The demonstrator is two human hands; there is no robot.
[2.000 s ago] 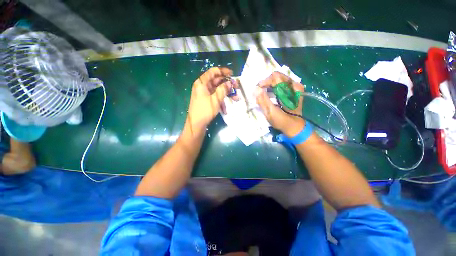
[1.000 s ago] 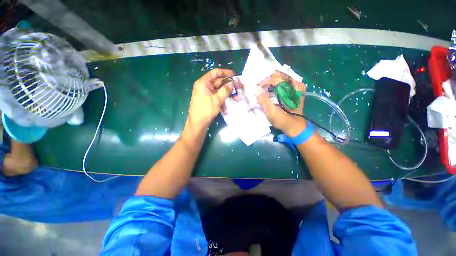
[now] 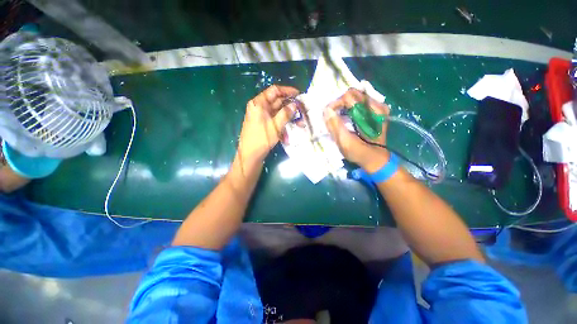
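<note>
My left hand [image 3: 264, 123] pinches a small dark and silvery workpiece [image 3: 297, 115] between thumb and fingers, above the tissue. My right hand [image 3: 354, 130] is closed around the dispensing syringe, whose barrel is mostly hidden by the fingers. Its bright green adapter [image 3: 367, 121] shows at the rear, with a clear air hose [image 3: 431, 144] looping right and a thin black lead beside it. White wiping tissue [image 3: 314, 166] lies creased under both hands. The blue wrist strap [image 3: 383, 169] is on my right wrist.
A white fan [image 3: 54, 95] stands at left, its cord [image 3: 124, 168] hanging over the table edge. At right are a black phone-like device [image 3: 493, 142], crumpled tissue and a red bin [image 3: 560, 88]. A white strip [image 3: 221, 56] crosses behind. Another person's arm shows at far left.
My hands keep nearly the same place and grips. The small parts on the far lane have moved right. The other person's hand at the far left has shifted, now mostly hidden behind the fan base.
</note>
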